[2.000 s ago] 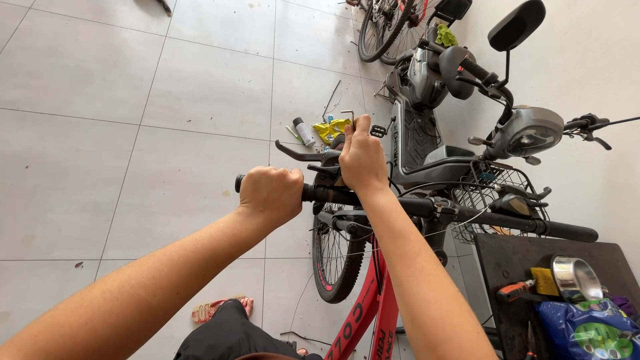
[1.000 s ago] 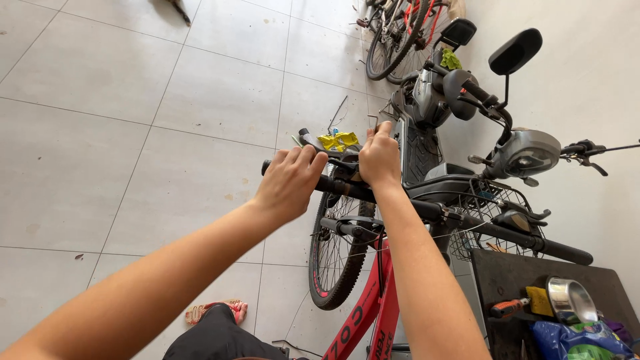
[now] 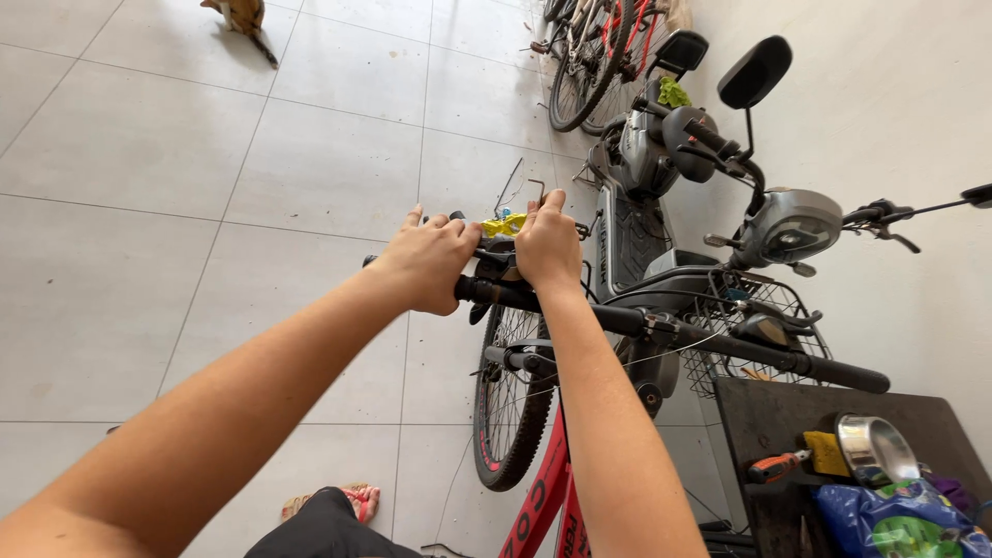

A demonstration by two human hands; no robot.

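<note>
A red bicycle frame (image 3: pixel 536 496) stands below me, with its black handlebar (image 3: pixel 620 318) running across the view and its front wheel (image 3: pixel 511 403) beneath. My left hand (image 3: pixel 428 260) rests over the left grip and the brake lever area, its fingers spread over the lever side. My right hand (image 3: pixel 549 240) is closed around a hex key (image 3: pixel 538 183), whose bent end sticks up beyond the fist, beside the brake lever clamp (image 3: pixel 497 263). The key's other end is hidden. A thin loose cable (image 3: pixel 674 353) crosses below the bar.
A grey electric scooter (image 3: pixel 790 225) with a wire basket (image 3: pixel 763 310) stands close on the right. A dark table (image 3: pixel 783 403) holds a screwdriver (image 3: pixel 775 466), a metal bowl (image 3: pixel 878 449) and a blue bag (image 3: pixel 899 515). More bicycles (image 3: pixel 593 70) and a cat (image 3: pixel 242 19) are farther off.
My left hand was a fist on the grip's end two seconds ago; it has moved right along the bar and its fingers have loosened. The cat has come further into view.
</note>
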